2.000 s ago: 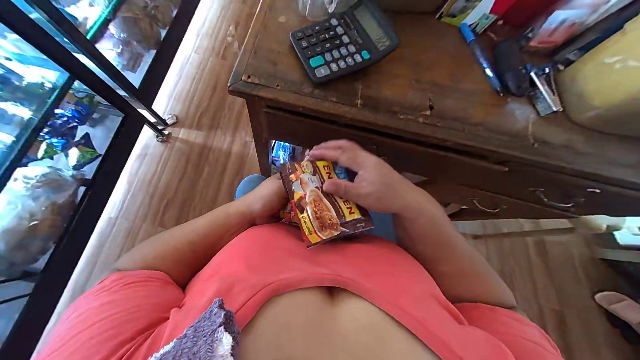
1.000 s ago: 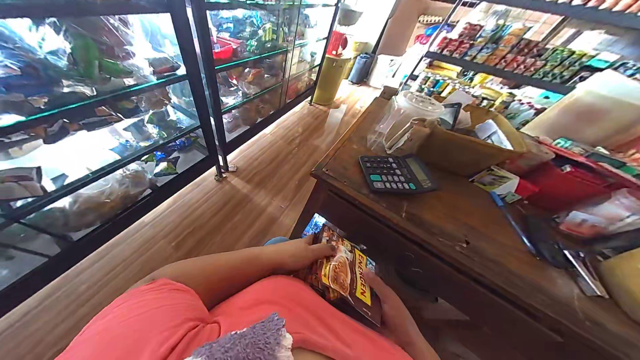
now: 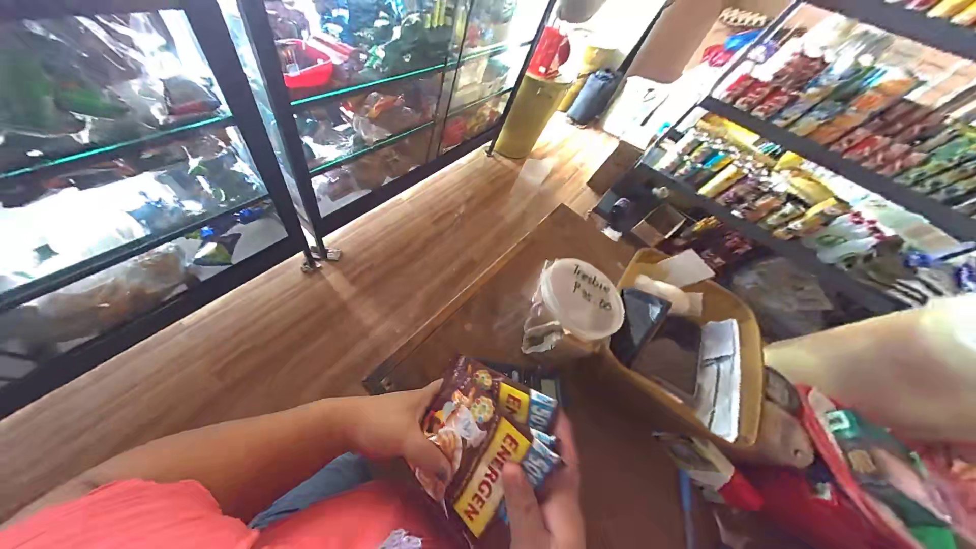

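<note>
Several brown and yellow Energen sachets [image 3: 488, 450] are held in a stack between both hands, low in the middle of the view. My left hand [image 3: 408, 431] grips their left side, its thumb over the front. On the right side, my right hand [image 3: 541, 488] holds them with its thumb across the lower front and its fingers partly hidden behind. A calculator [image 3: 550, 385] shows only in part behind the sachets, on the wooden desk [image 3: 465, 313].
A lidded plastic tub [image 3: 583, 299] and a yellow-brown bin [image 3: 751, 320] holding a phone and papers stand on the desk. Glass display cabinets [image 3: 305, 191] line the left; stocked shelves [image 3: 808, 137] fill the upper right. Wooden floor [image 3: 366, 282] runs between.
The view has swung up from the desk's front to the aisle and shelves. Both hands have raised the sachets from the lap, and they now partly cover the calculator.
</note>
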